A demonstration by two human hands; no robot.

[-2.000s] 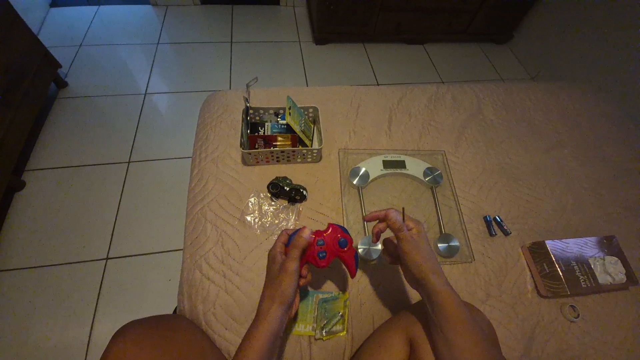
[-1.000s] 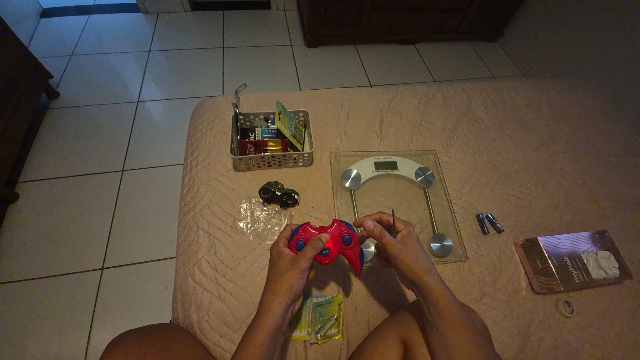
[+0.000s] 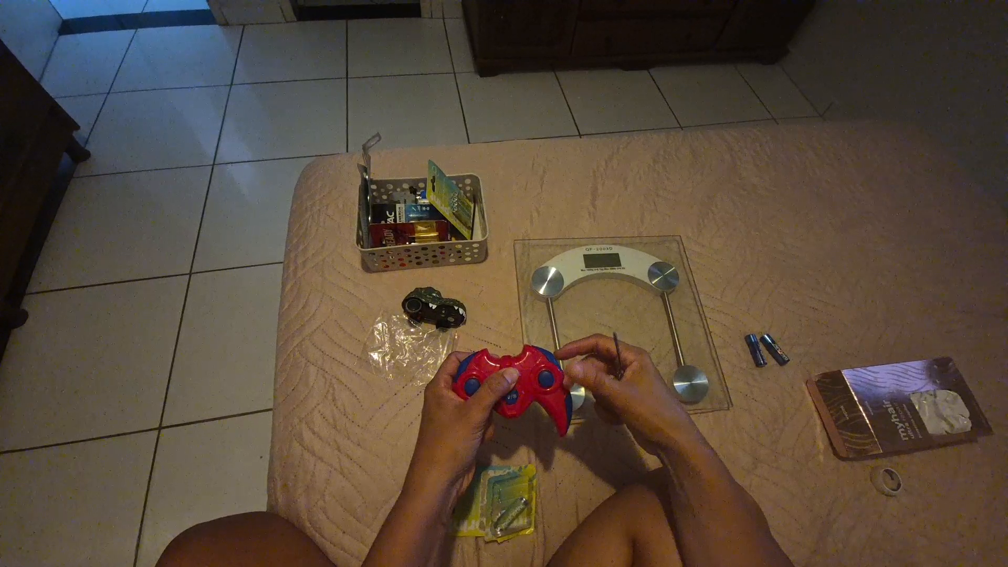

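My left hand (image 3: 465, 409) grips a red and blue toy game controller (image 3: 516, 386), thumb across its face. At the controller's right edge is my right hand (image 3: 622, 386), its index fingertip close to the blue shoulder part; a thin dark tool, perhaps a small screwdriver, sticks up between its fingers. Below the controller lie yellow-green blister packs (image 3: 500, 504) with a battery visible inside. A small dark toy car with painted teeth (image 3: 435, 307) rests beside crumpled clear plastic (image 3: 409, 346). The glass bathroom scale (image 3: 614, 323) lies behind my right hand.
A perforated plastic basket (image 3: 425, 256) holds battery packs and other small items. Toward the right are two loose batteries (image 3: 765, 350), a box (image 3: 882, 417) with a crumpled white piece on it, and a tape roll (image 3: 887, 480). All rest on a quilted bedspread (image 3: 787, 205); tiled floor lies beyond.
My right hand has come in from above the scale to the controller's right edge. The controller, tilted earlier, is now more level, and my left thumb lies across its face.
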